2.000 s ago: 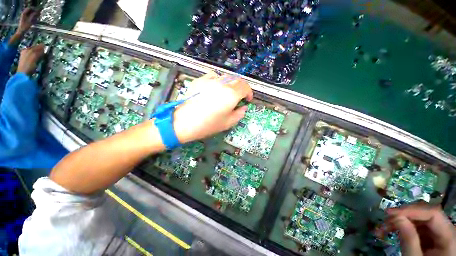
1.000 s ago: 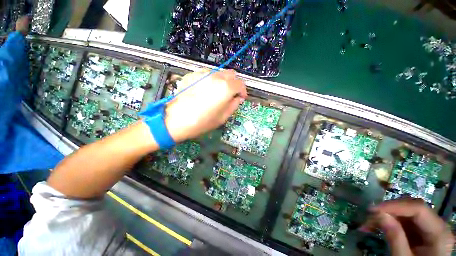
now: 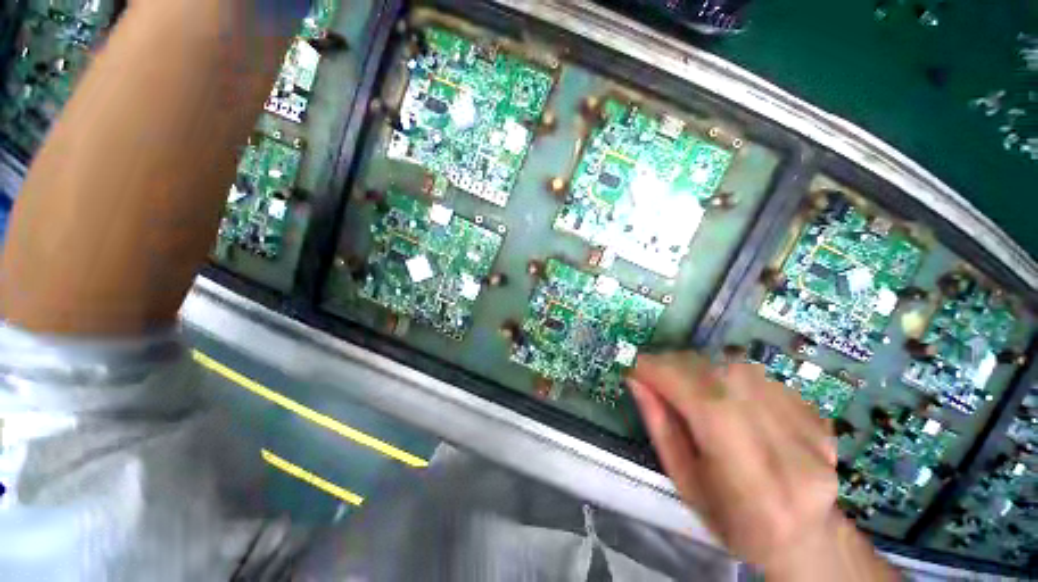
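Observation:
Green circuit boards sit four to a carrier in front of me. My right hand is over the lower right board of the middle carrier, its fingertips at the board's right edge beside a pale block. The fingers are bent close together; whether they hold a part is hidden. The upper right board glares white. The upper left and lower left boards lie uncovered. My left forearm crosses the left side, blurred; the left hand is beyond the top edge.
Silver conveyor rails run along the far side and near side. Another carrier with boards lies to the right, and others to the left. Loose silvery parts lie on the green mat. Yellow lines mark the floor below.
The view has shifted, and the coworker's blue sleeve is out of sight. My left hand has left the boards and gone past the top edge. My right hand has moved left onto another board.

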